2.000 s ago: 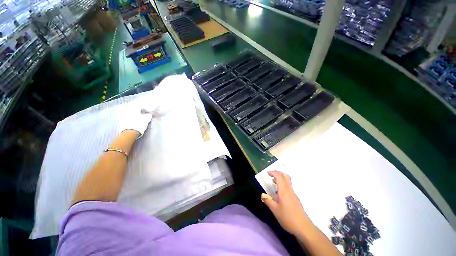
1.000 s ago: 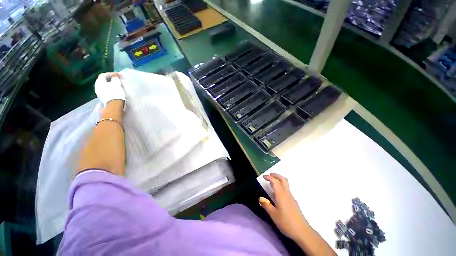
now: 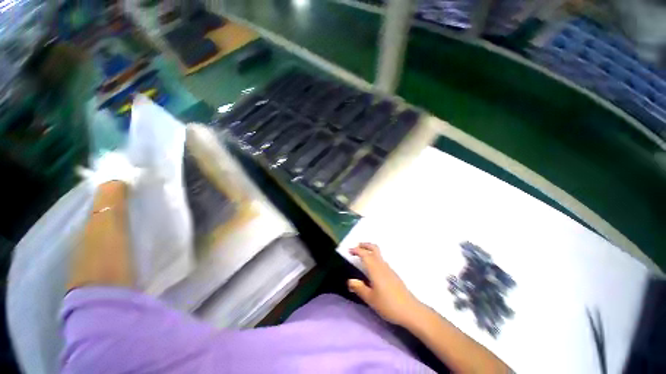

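My left hand [image 3: 111,169], in a white glove and blurred, is at the left on a white foam sheet [image 3: 157,197], which is lifted and folded back. Its fingers close on the sheet's edge. Under the lifted sheet, dark parts [image 3: 204,193] show beside a tan edge. My bare right hand [image 3: 372,281] rests at the near left corner of the white work sheet [image 3: 526,234], fingers bent and apart, with nothing seen in it. A loose pile of small dark parts [image 3: 482,288] lies on the work sheet.
A clear tray of black housings [image 3: 314,139] lies on the bench beyond the work sheet. Dark tweezers [image 3: 597,336] lie at the right. A single black piece [image 3: 254,58] and more dark housings [image 3: 191,44] are farther back. A dark gap separates the stack and bench.
The foam sheet has been peeled up and leftward by my left hand, uncovering dark parts. The view has turned right, bringing the tweezers into sight. My right hand stays at the work sheet's corner.
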